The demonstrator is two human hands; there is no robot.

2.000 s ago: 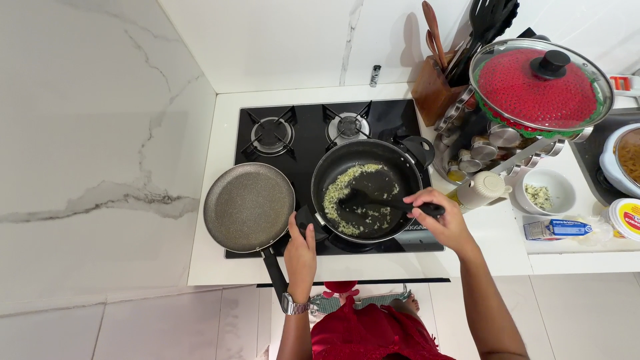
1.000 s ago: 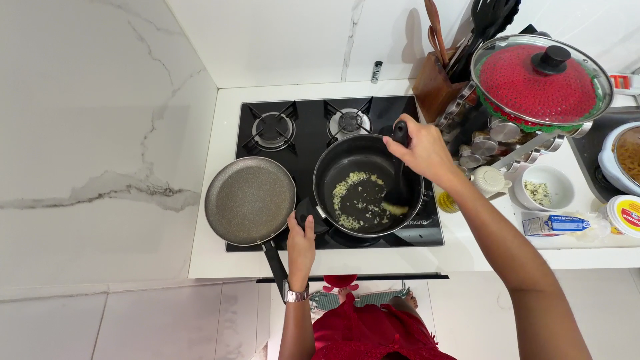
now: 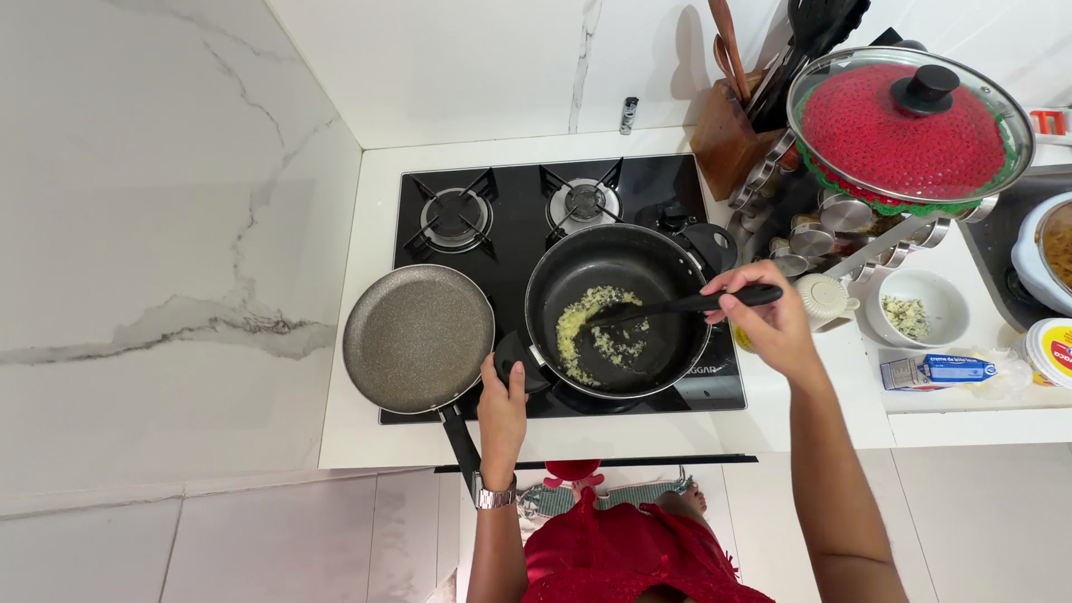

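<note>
A black two-handled pot (image 3: 670,251) stands over the front right part of the gas cooktop, with chopped pale bits, perhaps garlic or onion, (image 3: 578,322) spread in an arc on its bottom. My right hand (image 3: 758,314) grips the handle of a black spatula or spoon (image 3: 670,306), whose head lies among the bits and is partly hard to make out. My left hand (image 3: 504,410) holds the pot's left side handle (image 3: 521,360). Left of it, a speckled grey frying pan (image 3: 419,339) rests at the cooktop's left edge, its black handle pointing toward me beside my left wrist.
Two rear burners (image 3: 455,218) show behind the pans. To the right are a wooden utensil block (image 3: 729,138), a spice jar rack (image 3: 816,239), a glass lid (image 3: 909,126) over a red crocheted cover, a white bowl (image 3: 946,306) with chopped bits, and a blue and white carton (image 3: 938,368).
My right hand has come down from the pot's upper right rim, and the utensil, steeply held a second ago, now lies low across the pot. The chopped bits have shifted. My left hand stays at the handle.
</note>
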